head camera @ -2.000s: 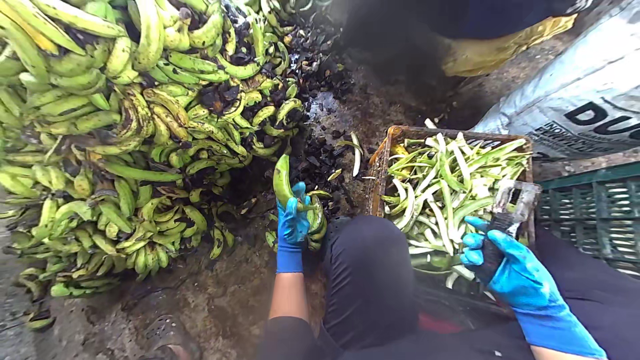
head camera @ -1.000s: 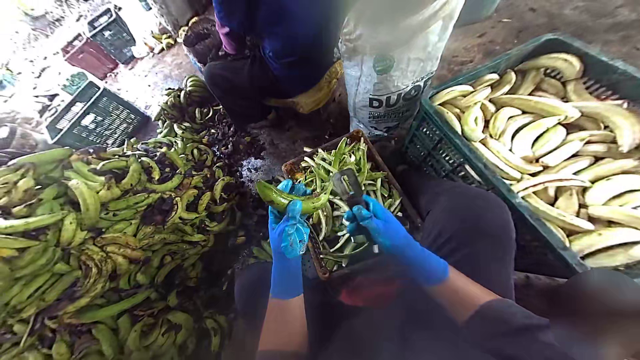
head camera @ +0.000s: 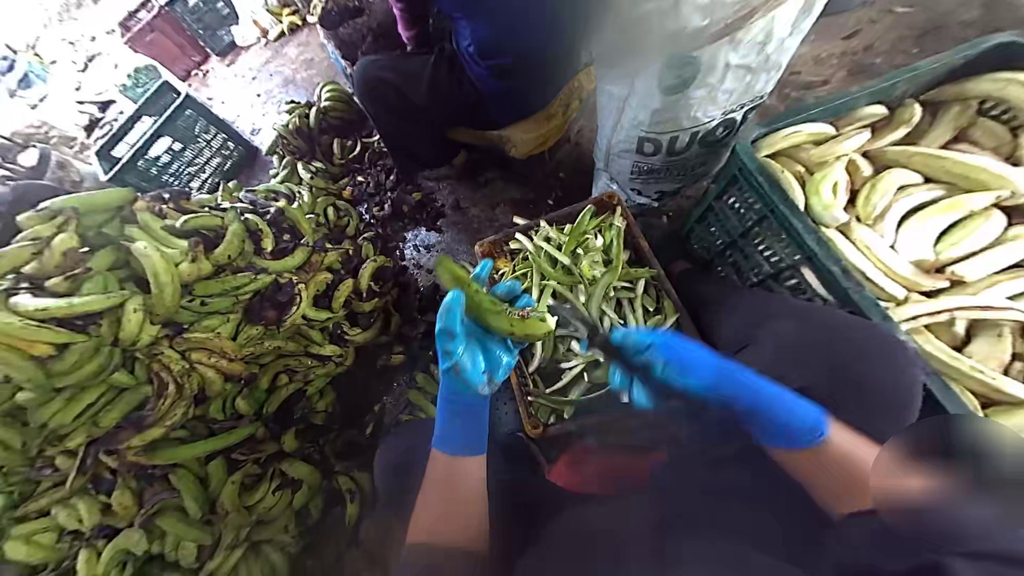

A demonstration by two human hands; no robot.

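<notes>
In a blue glove, my left hand grips a green plantain, its near end cut pale. My right hand, also gloved in blue and blurred, holds a dark-handled peeling tool whose head is close to the plantain's cut end. Below and behind both hands lies a rusty-edged crate holding strips of green peel. A big heap of green plantains spreads on the left.
Peeled plantains fill a green plastic crate at right. A white printed sack stands beyond the peel crate, beside a seated person. Another green crate sits at upper left. Dark scraps litter the floor.
The view has swung right since the oldest frame. My right hand and its tool are now beside the plantain's near end, which shows a pale cut not seen one second ago.
</notes>
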